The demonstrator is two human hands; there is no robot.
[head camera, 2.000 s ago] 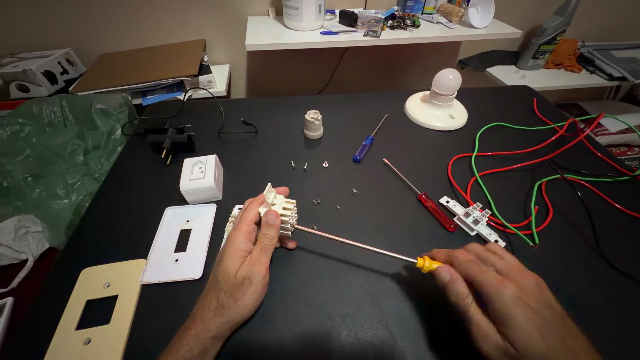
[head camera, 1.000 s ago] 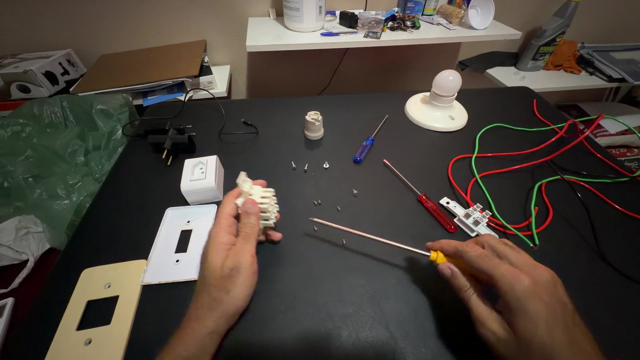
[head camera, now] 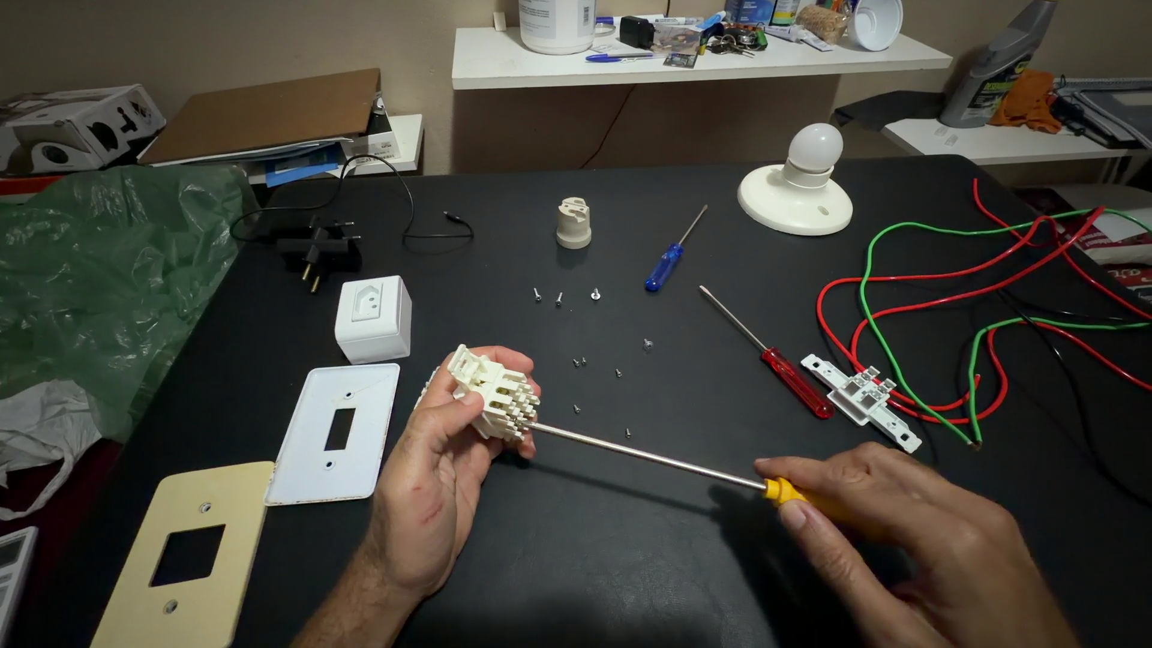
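Note:
Between the thumb and fingers of my left hand [head camera: 441, 468] is a cream plastic electrical switch module [head camera: 495, 391]. My right hand [head camera: 909, 531] grips the yellow handle of a long screwdriver [head camera: 648, 456], whose tip meets the module's right side; the exact contact point is too small to tell. Several small screws [head camera: 595, 294] lie beyond and right of the module. A red-handled screwdriver [head camera: 796, 382] lies beside a white switch mounting frame [head camera: 861, 402], and a blue-handled screwdriver [head camera: 666, 267] lies farther back.
At left are a white socket box [head camera: 373, 319], a white cover plate [head camera: 301, 486], a cream cover plate [head camera: 243, 540] and a black plug adapter [head camera: 317, 250]. A lamp socket [head camera: 573, 224] and a bulb on a round base [head camera: 796, 211] stand behind. Red and green wires [head camera: 868, 270] curl at right.
One second ago the screwdriver tip was apart from the module; now they meet. The module in my left hand has moved right since then.

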